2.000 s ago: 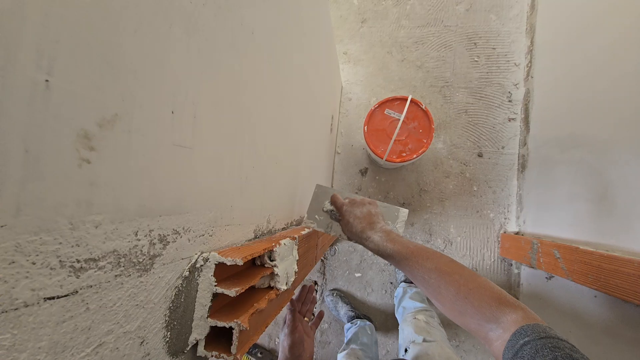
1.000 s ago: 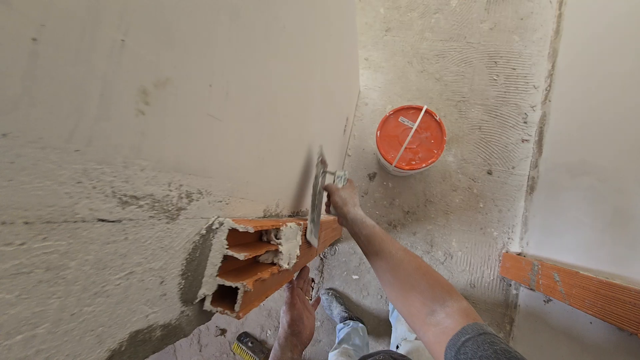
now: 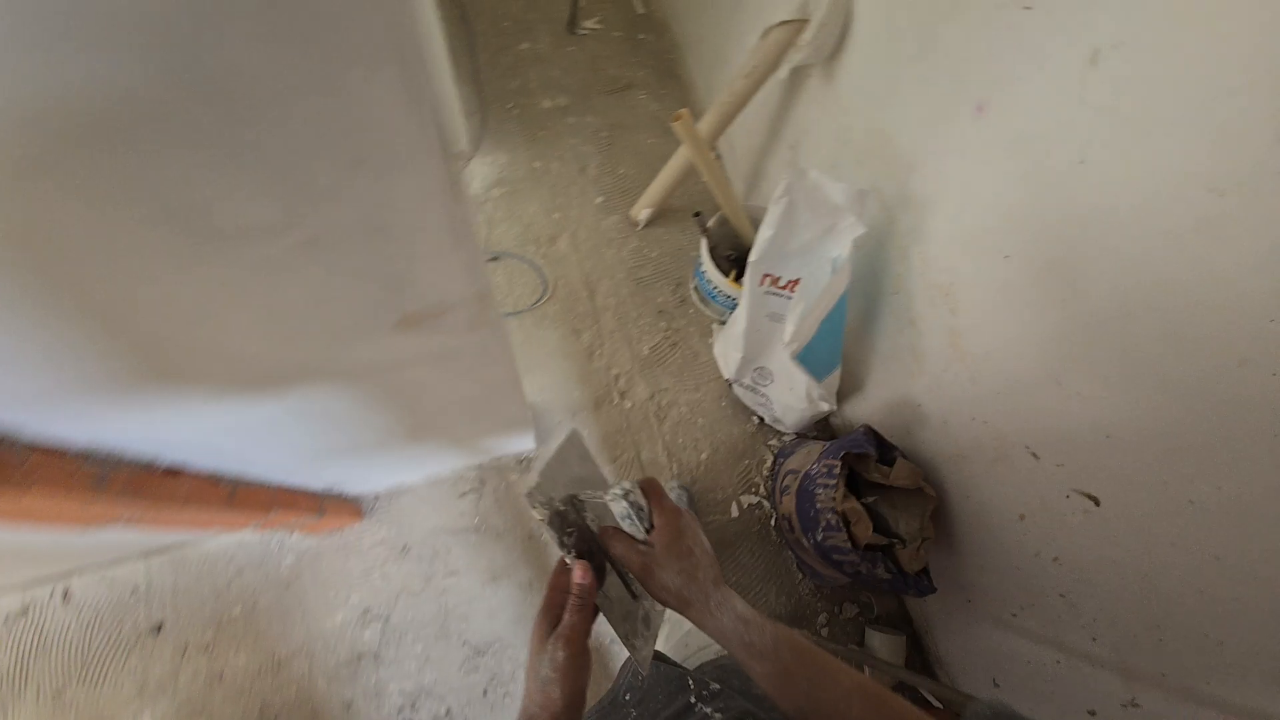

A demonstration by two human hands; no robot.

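Note:
A steel plastering trowel lies across the lower middle of the view, its blade tilted and smeared with plaster. My right hand is closed around its whitish handle. My left hand is at the left side of the blade and grips a small dark tool or piece against it; what exactly this is cannot be told. Wet, greyish plaster shows where the dark thing meets the blade.
Along the right wall stand a white paper bag, a bucket with a tube in it, and a crumpled open cement bag. A long tube leans there. Orange brickwork edges the left wall.
The view has swung far round, away from the red-lidded bucket. My left hand, empty beside the hollow brick before, has come up to the trowel, which my right hand still holds.

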